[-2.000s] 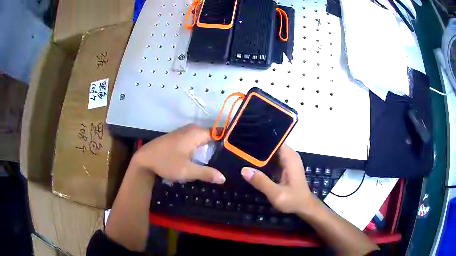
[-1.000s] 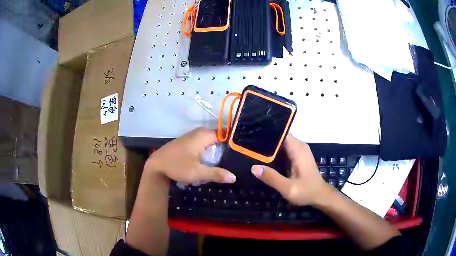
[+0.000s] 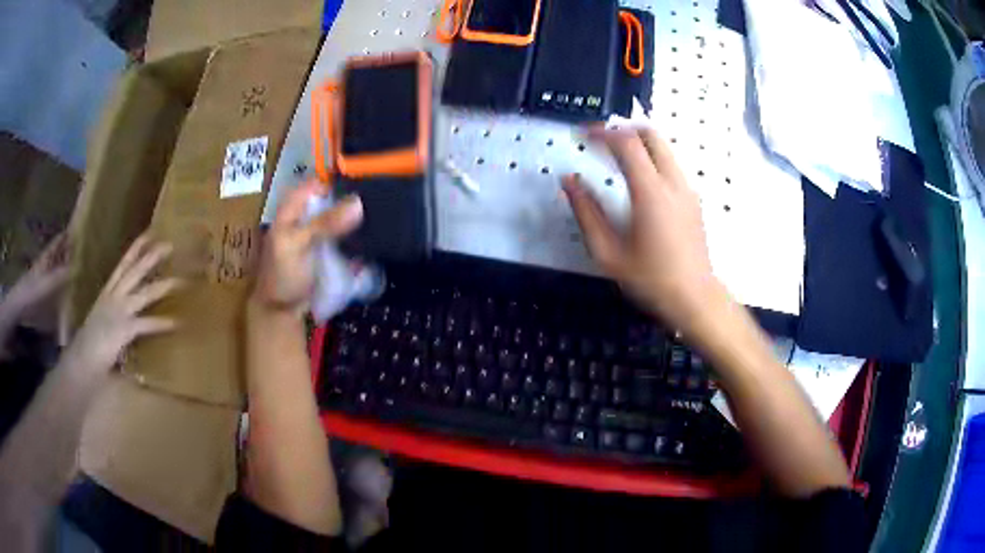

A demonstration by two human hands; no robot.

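My left hand (image 3: pixel 297 243) holds a black power bank (image 3: pixel 383 205) upright at the plate's left part, its orange-framed dark panel facing up and its orange strap on the left side. Crumpled clear film (image 3: pixel 343 279) is also in my left hand. My right hand (image 3: pixel 648 221) is over the plate, fingers apart, blurred, with nothing seen in it. Two black units with orange loops, one with an orange-framed panel (image 3: pixel 486 70) and one with a row of small marks (image 3: pixel 572 65), lie side by side at the plate's top. A small white piece (image 3: pixel 461 176) lies on the plate.
The perforated plate (image 3: pixel 508 232) stands above a black keyboard (image 3: pixel 508 367) in a red-edged tray. At left, another person's hands (image 3: pixel 124 302) touch the open carton (image 3: pixel 200 216). White papers (image 3: pixel 810 108) and a black mat (image 3: pixel 859 270) are at right, a blue bin (image 3: pixel 965 486) at lower right.
My left hand has carried the power bank left and up. My right hand has let go of it and moved up over the plate. Another person's hands have appeared at the carton.
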